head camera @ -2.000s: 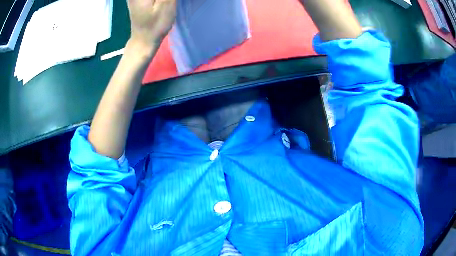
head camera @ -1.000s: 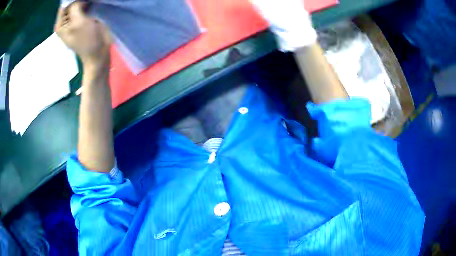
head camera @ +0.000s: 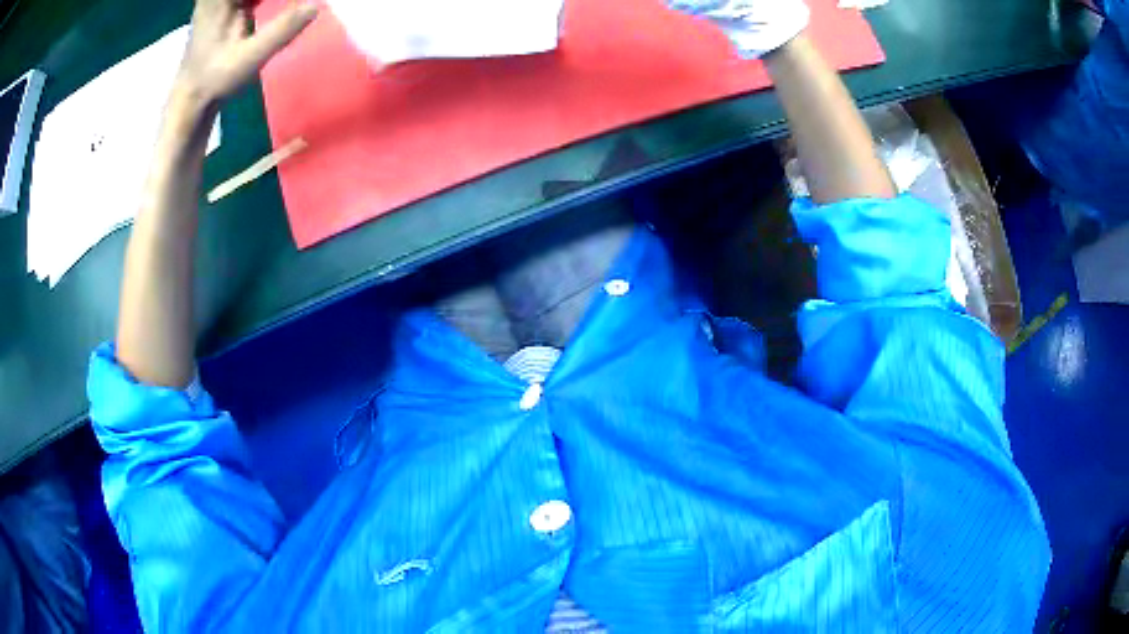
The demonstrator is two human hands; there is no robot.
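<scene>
A white sheet (head camera: 452,25) lies on the red work mat (head camera: 495,112) at the top edge of the picture, its far part cut off. My left hand (head camera: 233,47) is bare, with thumb and fingers apart, over the mat's left edge; its fingertips are partly cut off and it shows nothing in its grip. My right hand (head camera: 755,22) wears a white glove and is over the right part of the mat, to the right of the sheet. It is cut by the top edge and its fingers are blurred, so its grip is unclear.
A stack of white sheets (head camera: 93,149) lies left of the mat on the green table (head camera: 248,279). A cream tape strip (head camera: 256,170) crosses the mat's left edge. A white-rimmed box (head camera: 17,136) is at far left. A carton (head camera: 978,223) with clear liner stands below the table, right.
The grey-violet panel that my left hand held over the mat is out of sight. A white sheet now shows on the mat. My left hand has opened.
</scene>
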